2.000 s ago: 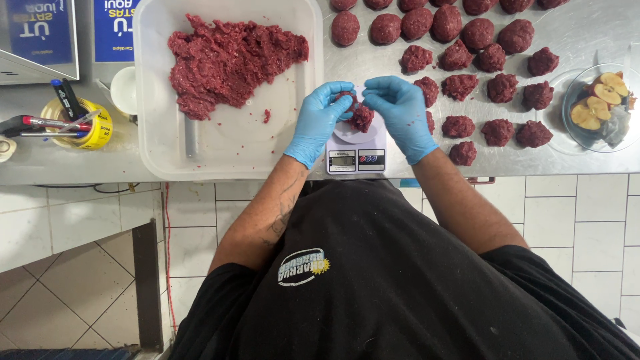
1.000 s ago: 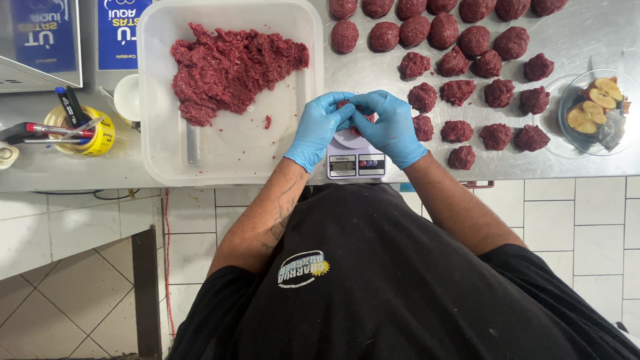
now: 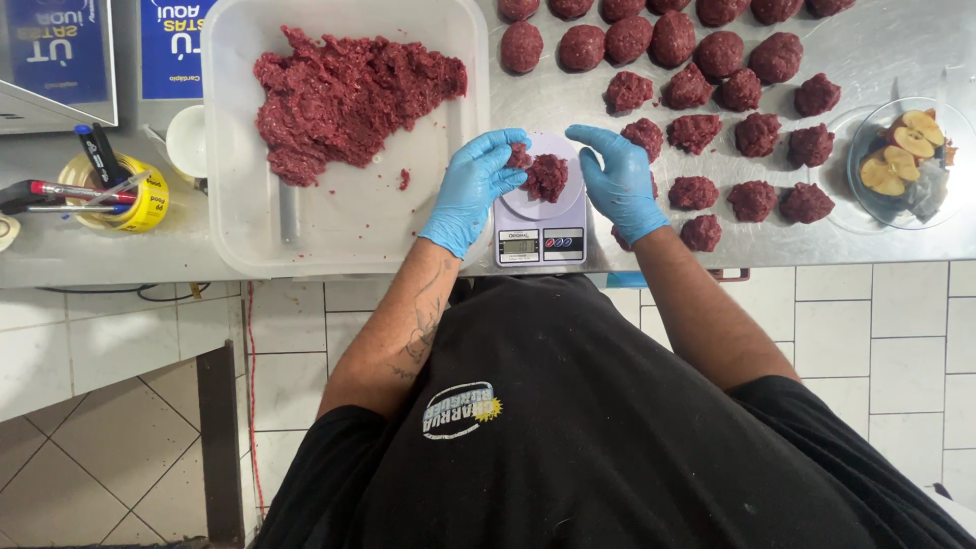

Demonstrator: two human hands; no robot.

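Note:
A clump of ground meat [image 3: 547,178] rests on the round plate of a white digital kitchen scale [image 3: 540,242] at the table's front edge. My left hand [image 3: 476,183], in a blue glove, holds a small piece of ground meat [image 3: 518,155] between its fingers, just left of that clump. On the other side of the scale my right hand [image 3: 619,179], also gloved, is open with its fingers apart and nothing in it. A large mass of ground meat [image 3: 343,99] lies in the white plastic tub [image 3: 347,259] left of the scale.
Rows of meat balls [image 3: 627,40] and rougher meat clumps [image 3: 756,135] cover the steel table [image 3: 839,244] to the right. Beyond them sits a glass bowl [image 3: 854,164] with cut apples. At the left are a yellow tub of pens [image 3: 152,200] and a small white bowl [image 3: 187,142].
My hands were together over the scale and have moved apart. The clump of meat now lies uncovered on the plate, and my left hand has a small piece.

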